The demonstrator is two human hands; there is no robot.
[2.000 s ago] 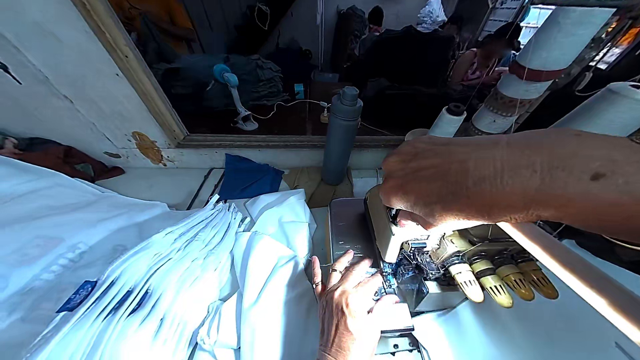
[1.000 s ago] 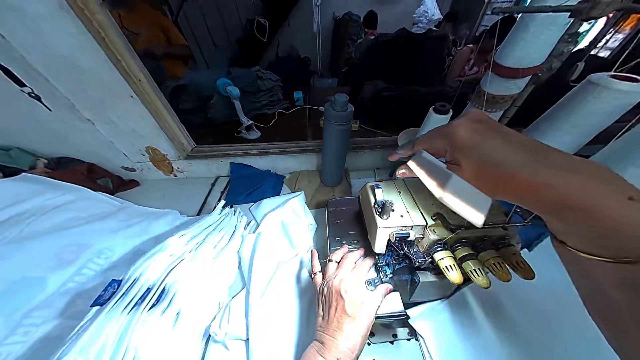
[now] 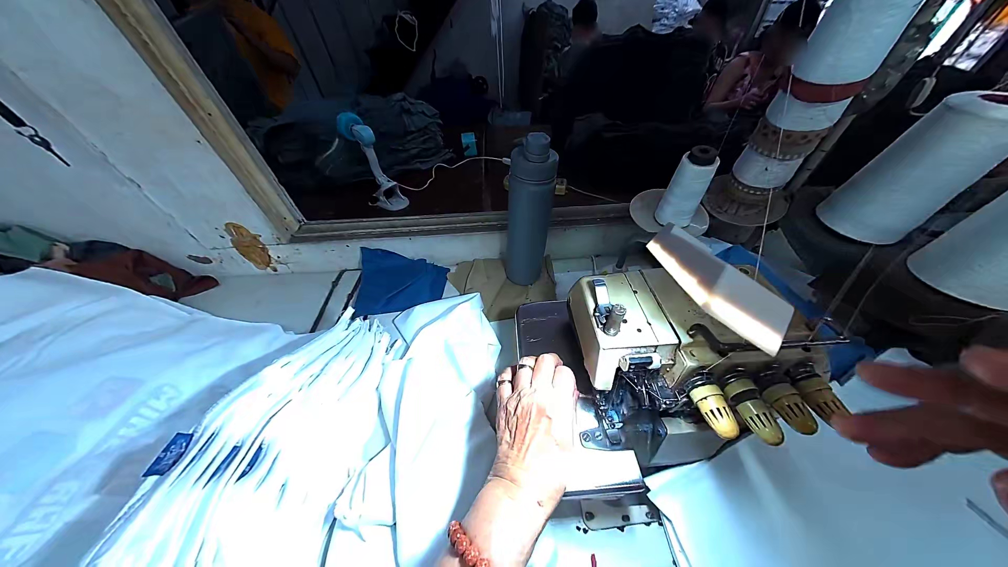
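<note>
My left hand lies palm down on the bed of an overlock sewing machine, left of its needle area, with nothing seen in its fingers. At the right edge, my right hand is blurred and partly out of view, its fingers apart and holding nothing. Between the hands, yellow-capped tension knobs stick out from the machine's front. A pale flat plate sits tilted over the machine's top. A heap of white fabric pieces with dark blue labels lies left of my left hand.
Behind the machine stands a grey bottle. A blue cloth lies left of it. White thread cones stand at the back right. White fabric covers the right front. Past the window frame are people and a small blue fan.
My right hand has moved from the machine's top out to the right edge, off the pale plate that it held. My left hand stays on the machine bed.
</note>
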